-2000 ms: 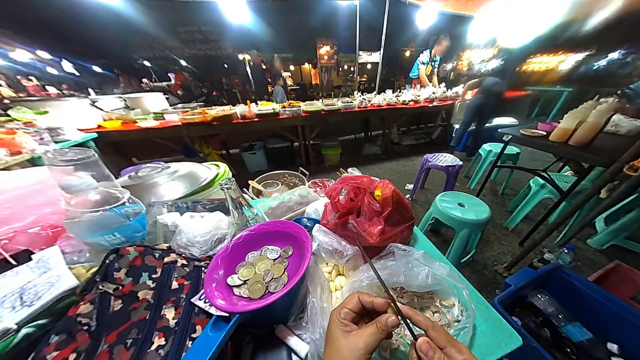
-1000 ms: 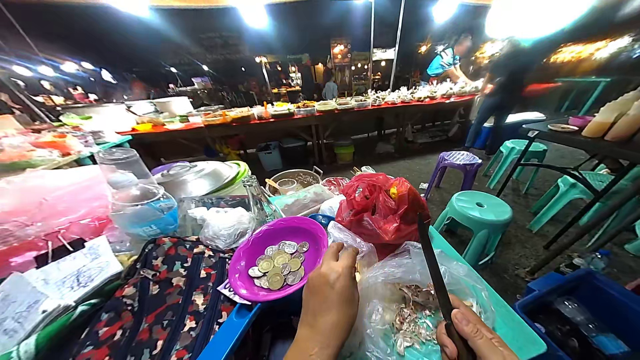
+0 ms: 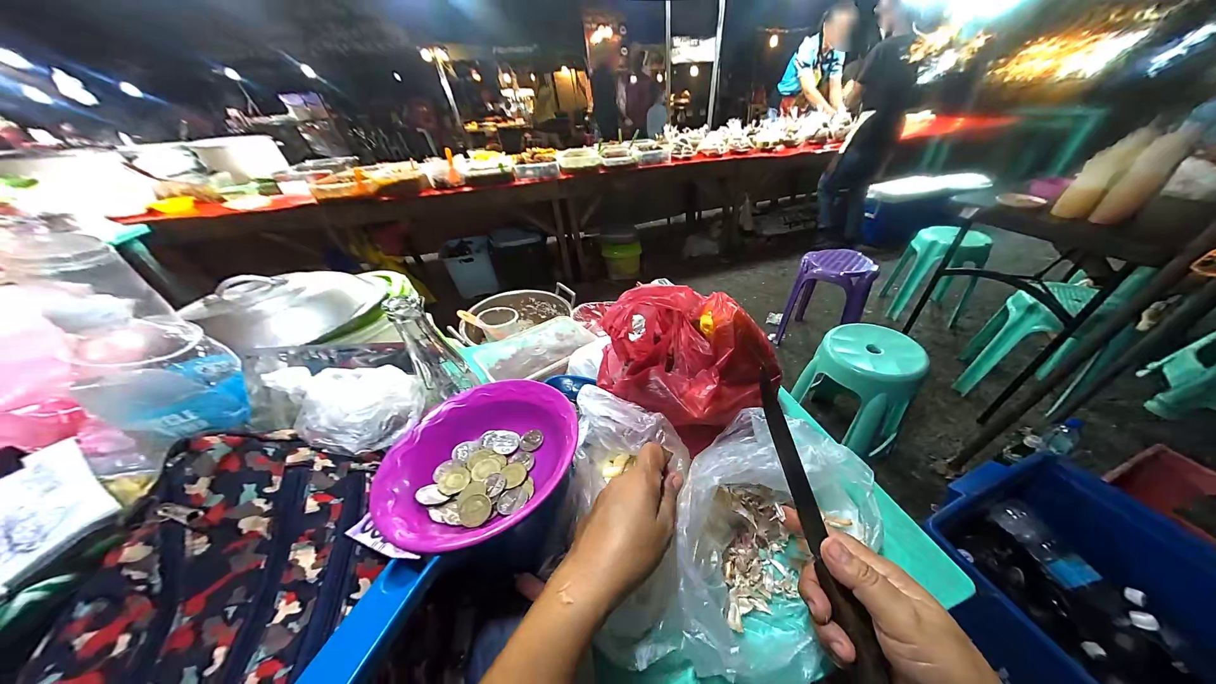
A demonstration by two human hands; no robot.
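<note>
My right hand (image 3: 879, 598) grips the handle of a dark-bladed knife (image 3: 793, 465), its blade pointing up and away over a clear plastic bag (image 3: 855, 494) of papery peelings (image 3: 755, 560). At the mouth of another clear plastic bag (image 3: 608, 418), which holds pale pieces like peeled garlic cloves, is my left hand (image 3: 632, 522); its fingers are bent together and hide whatever may be between them. Left of that hand, a purple plastic bowl (image 3: 399, 484) holds coins (image 3: 480, 480). A red plastic bag (image 3: 679, 351) stands behind both clear bags.
A camouflage-patterned bag (image 3: 218, 560) lies at left, near a lidded metal pot (image 3: 285, 309) and a glass bottle (image 3: 427, 351). At right are a blue crate (image 3: 1007, 579) with bottles and plastic stools (image 3: 864, 366). Two people stand by the long food table (image 3: 513, 180) beyond.
My hands were together at the knife two seconds ago; they have since parted. My left hand has moved left to the bag of pale pieces, while the knife stays in my right hand.
</note>
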